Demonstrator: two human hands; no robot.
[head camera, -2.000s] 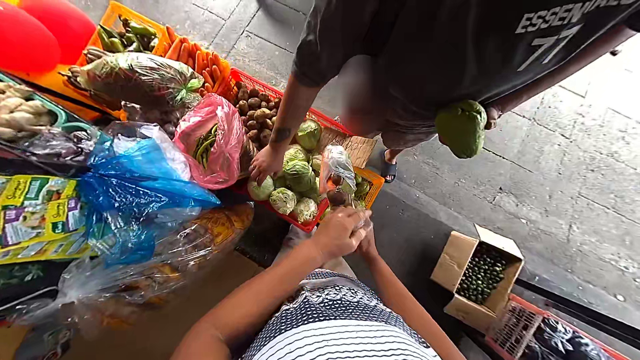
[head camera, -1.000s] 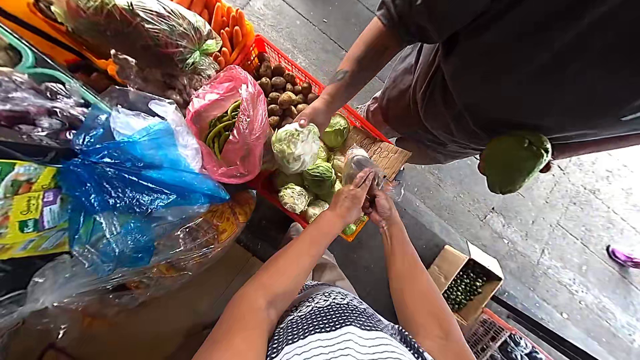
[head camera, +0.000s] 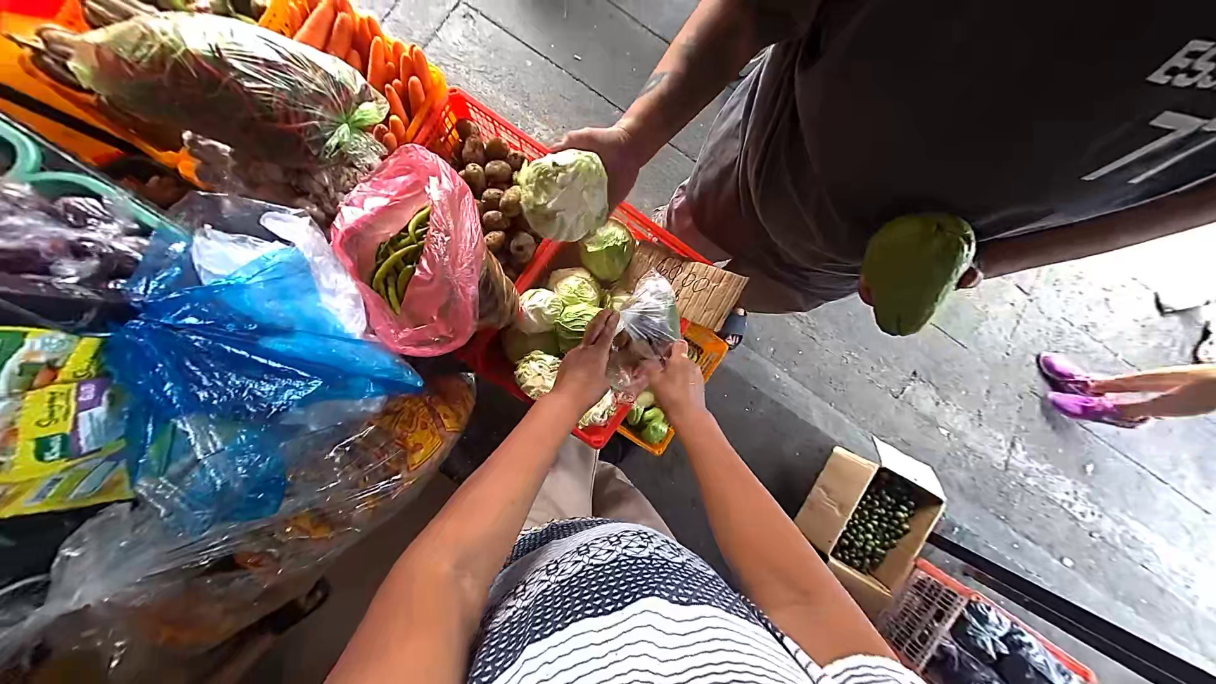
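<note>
Between my two hands is a clear plastic bag (head camera: 650, 313), over a red plastic crate (head camera: 597, 435) of cabbages. My right hand (head camera: 678, 382) grips the bag's lower right side. My left hand (head camera: 587, 366) is at its left side, its fingers raised against it; whether they grip it is unclear. What the bag holds is hard to make out. Green cabbages (head camera: 576, 302) lie just beyond my left hand. Across the crate, another person's hand holds a pale cabbage (head camera: 564, 195), and that person's other hand holds a green chayote-like vegetable (head camera: 917, 271).
A pink plastic bag of green chili peppers (head camera: 446, 275), a blue plastic bag (head camera: 247, 370) and carrots (head camera: 380, 62) are at left. Beside the cabbages lie brown root vegetables (head camera: 496, 180) and a cardboard sign (head camera: 698, 290). A cardboard box of small green fruits (head camera: 826, 499) stands at lower right.
The other person's hand has lifted a cabbage up from the crate. My hands have moved apart around the clear bag. A passer-by's feet in purple shoes have come further into view at right.
</note>
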